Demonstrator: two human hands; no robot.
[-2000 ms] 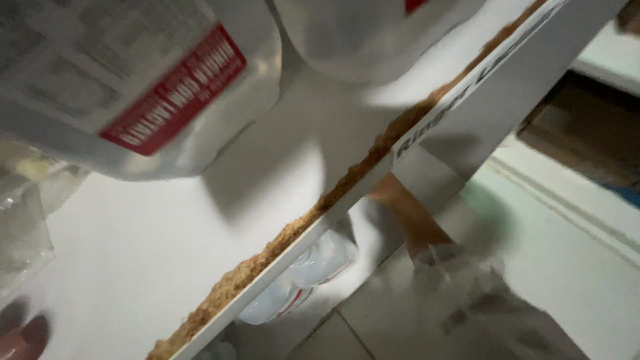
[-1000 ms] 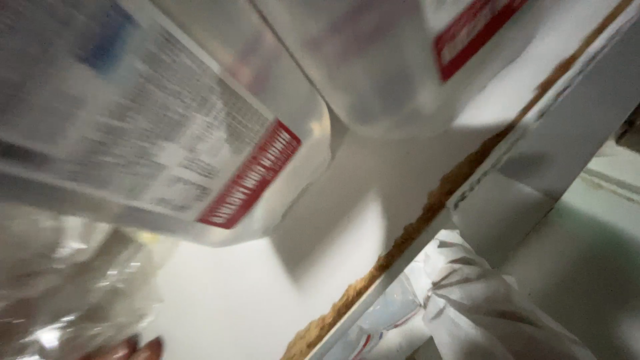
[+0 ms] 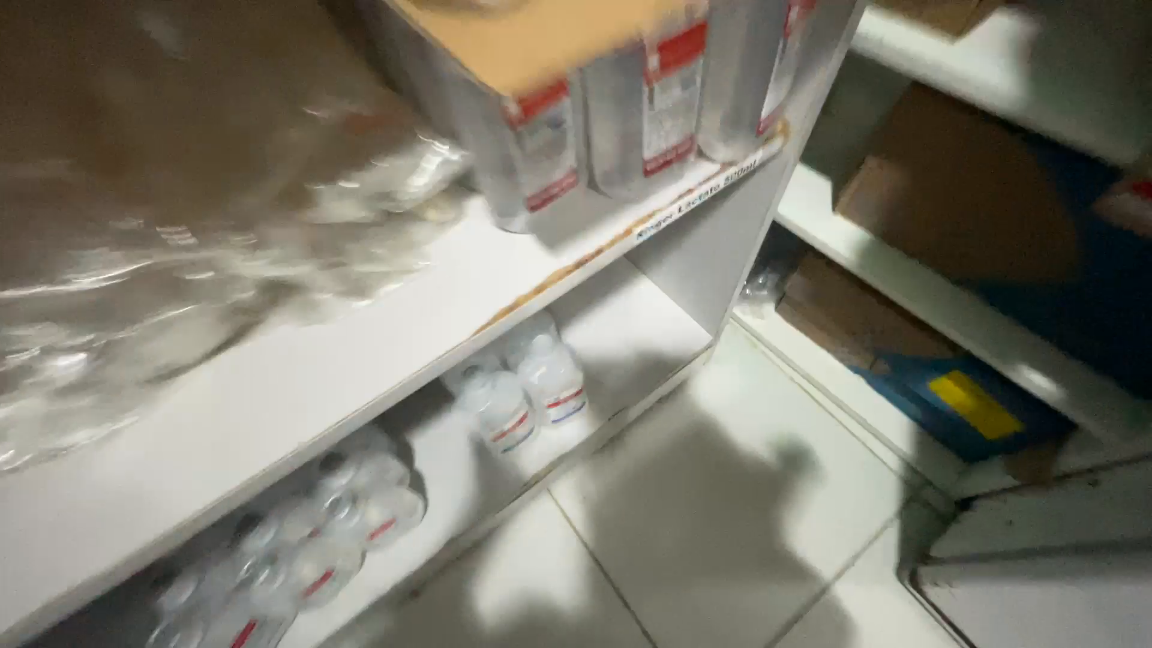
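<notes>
Neither of my hands shows in the head view now. Clear plastic bottles point(image 3: 617, 126) with red and white labels stand in a row on the white shelf point(image 3: 360, 360), toward its far end. A piece of tan cardboard point(image 3: 549, 36) lies over the tops of some of them. Blurred clear plastic wrap point(image 3: 360, 225) fills the upper left, over brownish contents that I cannot make out. On the lower shelf stand two smaller clear bottles point(image 3: 495, 409) with red markings, and a group of several similar bottles point(image 3: 315, 549) to the left.
The upper shelf's front edge is chipped and bears printed writing. A tiled floor point(image 3: 666, 540) with shadows lies below. At the right, a second white shelving unit point(image 3: 864, 243) holds cardboard boxes point(image 3: 954, 189) and a blue item with a yellow patch point(image 3: 976, 405). A pale box-like object point(image 3: 1053, 558) stands lower right.
The view has pulled back widely from the bottles to show both shelves. Fingertips at the lower left and a pale crumpled covering at the lower right have gone out of view.
</notes>
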